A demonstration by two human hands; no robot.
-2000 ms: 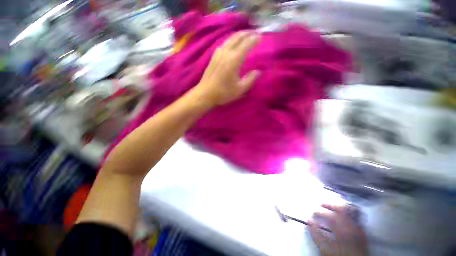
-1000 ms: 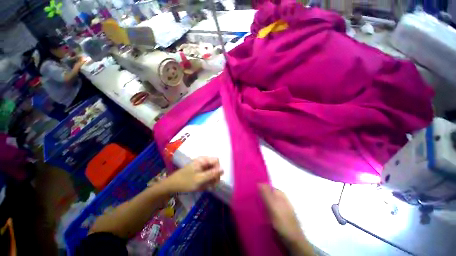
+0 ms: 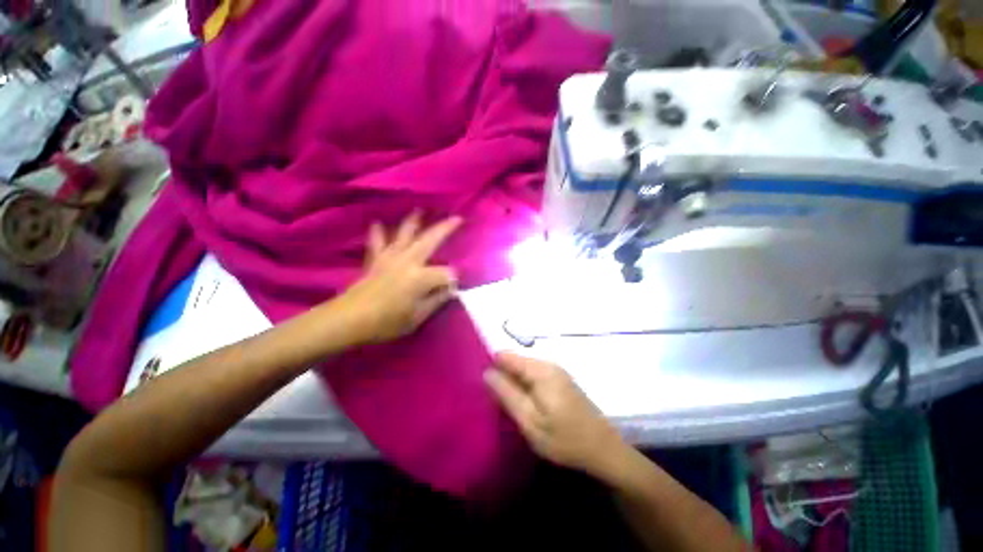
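A large magenta fabric pile (image 3: pixel 356 119) lies left of the needle area of the white sewing machine (image 3: pixel 733 237). A part of it hangs over the table's front edge. My left hand (image 3: pixel 401 283) lies on the fabric left of the bright lamp glow, thumb and a finger close together at the fabric's edge, other fingers spread. My right hand (image 3: pixel 548 408) holds the right edge of the hanging fabric between thumb and fingers near the table's front edge. The presser foot is lost in the glow.
Red-handled scissors (image 3: pixel 852 332) and dark green-handled scissors (image 3: pixel 886 375) lie at the table's right. A green basket (image 3: pixel 892 485) and blue crate (image 3: pixel 318 507) are below the front edge. Another machine (image 3: pixel 54 237) stands left. A thin dark line with a hooked end lies before the needle.
The view has swung right towards the machine. My left hand has moved onto the fabric near the needle. My right hand now holds the edge of the magenta piece.
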